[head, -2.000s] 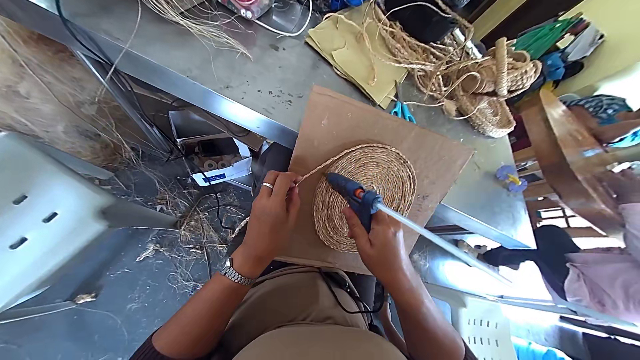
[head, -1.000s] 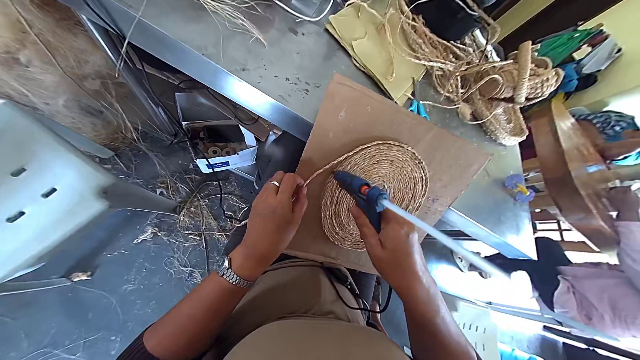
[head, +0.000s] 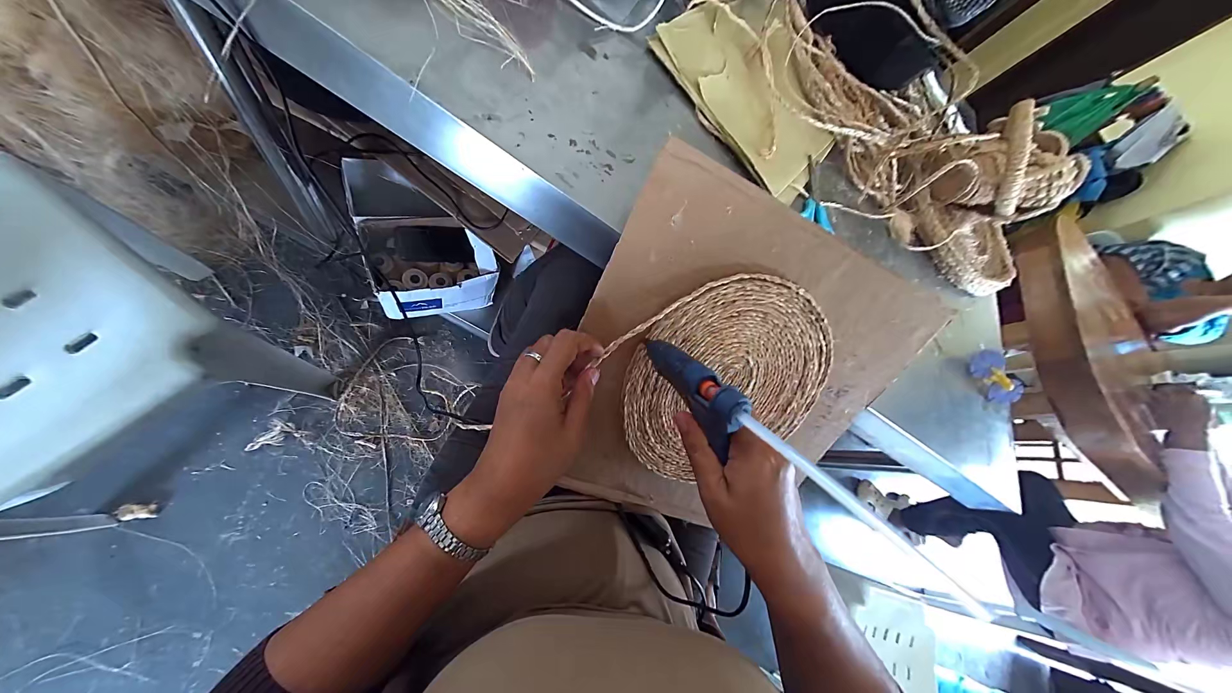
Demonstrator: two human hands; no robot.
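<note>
A coiled mat of braided natural fibre (head: 760, 337) lies on a cardboard sheet (head: 837, 255), partly over the edge of a metal table. My left hand (head: 544, 404), with a ring and a wristwatch, pinches the loose end of the braid (head: 640, 329), which runs off the mat's upper left edge. In my right hand (head: 751, 486) is a blue hot glue gun (head: 695, 385), its nozzle over the left part of the mat. A long translucent glue stick (head: 847, 500) sticks out of its back. My right fingers partly hide the handle.
Yellowish sheets (head: 746, 96), braided rope (head: 857, 115), woven fibre pieces (head: 972, 241) and blue-handled scissors (head: 818, 214) lie on the metal table (head: 577, 96). A box of rolls (head: 423, 298) stands below. A plastic chair (head: 115, 337) is at left. Another person (head: 1126, 568) is at far right.
The glue gun has shifted a little on the mat between the frames, its nozzle staying near the left side. Both hands keep their holds. The view has shifted slightly.
</note>
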